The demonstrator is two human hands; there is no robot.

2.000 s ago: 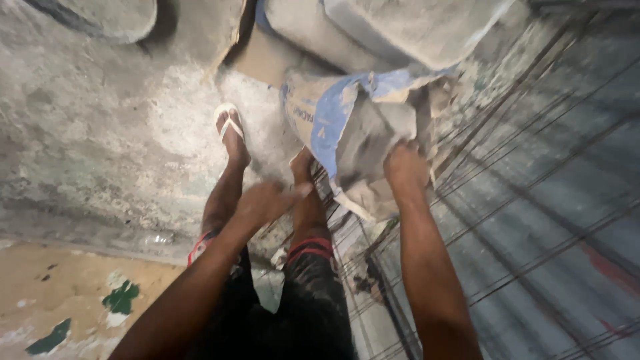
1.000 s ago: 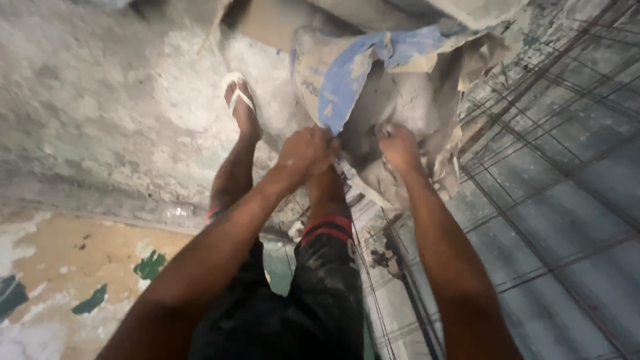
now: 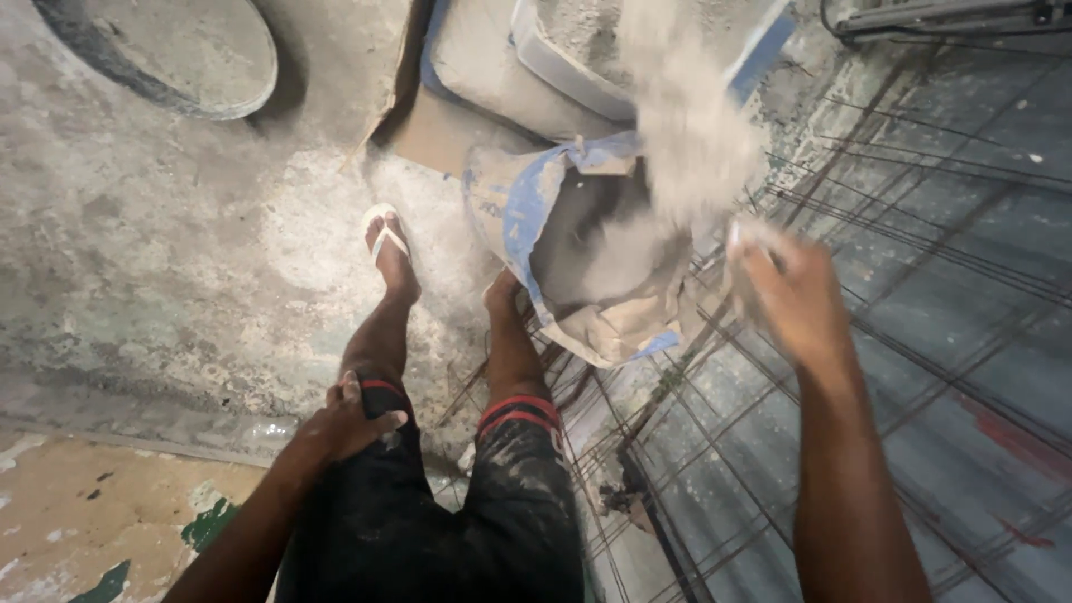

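An upright paper sack [image 3: 494, 197] with a blue band and a torn, folded rim stands open by my feet, with grey powder [image 3: 620, 260] inside. A blurred, pale mass of powder [image 3: 695, 126] hangs over the sack's far right side and reaches toward a powder-dusted plastic container [image 3: 578, 71]. My right hand [image 3: 783, 285] is beside the sack's right edge, fingers curled and smeared by motion; whether it grips something is unclear. Resting on my left knee, my left hand [image 3: 360, 419] has its thumb apart and holds nothing.
A round, dusty basin [image 3: 193, 50] lies at the upper left. Cardboard [image 3: 444, 130] lies beyond the sack. Wire-thin metal rods in a grid [image 3: 888, 335] cover the right side, close to my right arm. A raised ledge [image 3: 151, 431] runs along the lower left.
My left hand has moved from beside the sack to my knee. My right hand has moved from the sack's mouth to outside its right edge. Powder now blurs over the sack.
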